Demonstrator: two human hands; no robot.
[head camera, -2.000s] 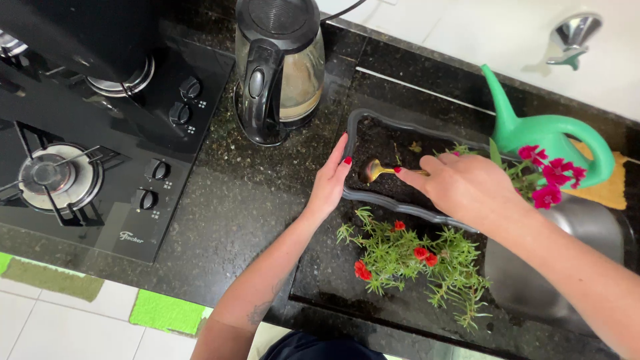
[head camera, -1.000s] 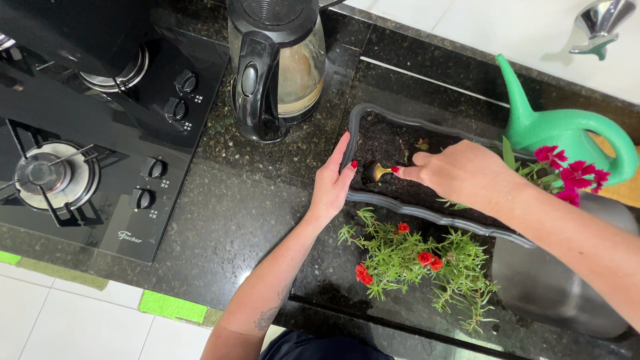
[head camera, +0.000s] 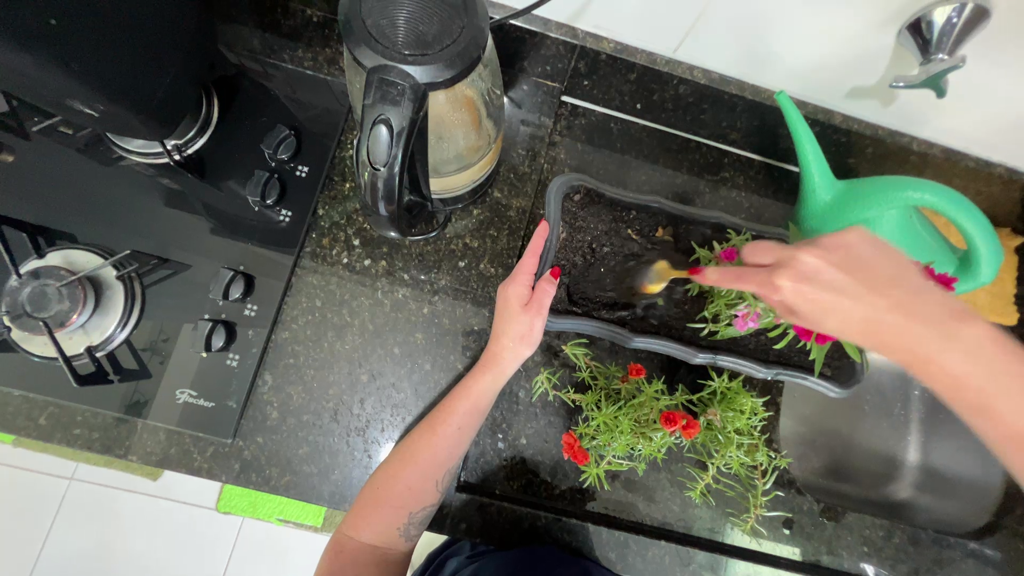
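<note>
A grey plastic planter box with a wavy rim stands on the dark stone counter, with dark soil inside. My left hand grips its left end, thumb over the rim. In my right hand is a small gold-coloured spoon, its blurred tip over the soil; most of its handle is hidden by the hand. Pink-flowered plants stand in the right part of the box, partly under my right hand. In front of the box lies a leafy plant with red flowers.
A green watering can stands behind the box, near a yellow cloth. A steel sink is at the right. An electric kettle stands at the back left, beside a gas cooktop. A metal tap handle projects from the wall.
My right hand has moved right and drawn the spoon away from the box's left end. More of the pink-flowered plants now shows. My left hand still holds the box's end.
</note>
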